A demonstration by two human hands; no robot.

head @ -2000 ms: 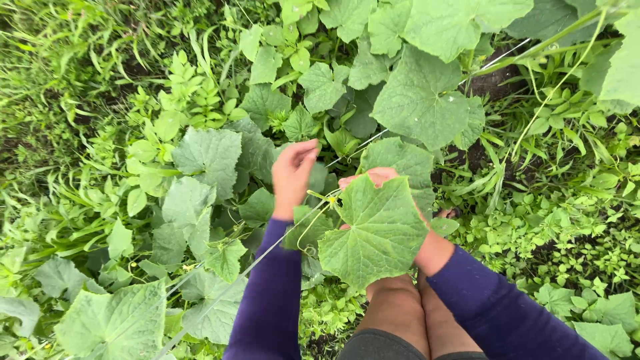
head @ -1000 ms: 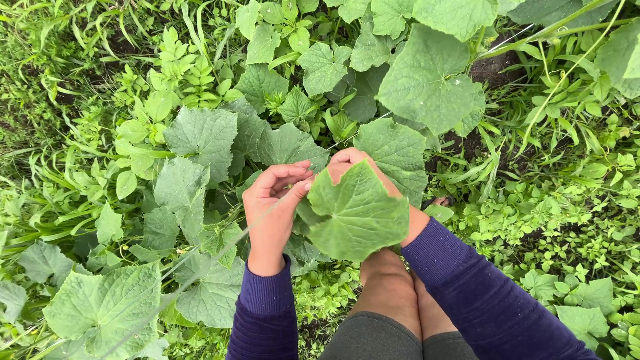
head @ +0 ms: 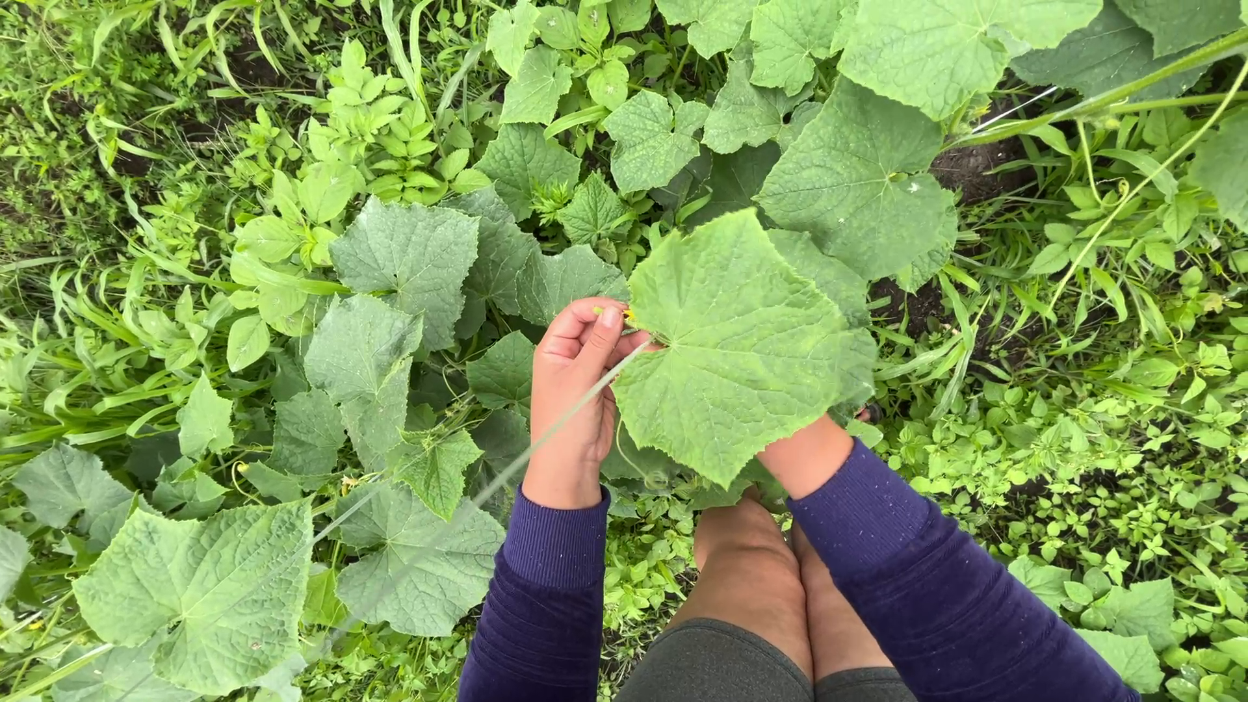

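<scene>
A broad cucumber-type vine leaf (head: 731,346) lies in front of my right hand (head: 807,454), of which only the wrist and heel show; its fingers are hidden behind the leaf. Just left of that leaf, my left hand (head: 577,390) is closed, thumb against fingers, on a thin vine tip with a small yellow flower (head: 630,317). A pale string (head: 546,434) runs from beside the left fingers down to the lower left, blurred near the camera. Both forearms wear purple sleeves.
Large vine leaves (head: 868,185) spread above the hands, and more leaves (head: 200,595) grow at the lower left. A thick vine stem (head: 1121,93) crosses the upper right. Low weeds (head: 1053,478) cover the ground at right. My bare knees (head: 746,575) are below the hands.
Two seconds ago the left hand was raised apart from the vine; now its fingers pinch the vine tip beside the leaf. The broad leaf has turned and now covers the right hand's fingers.
</scene>
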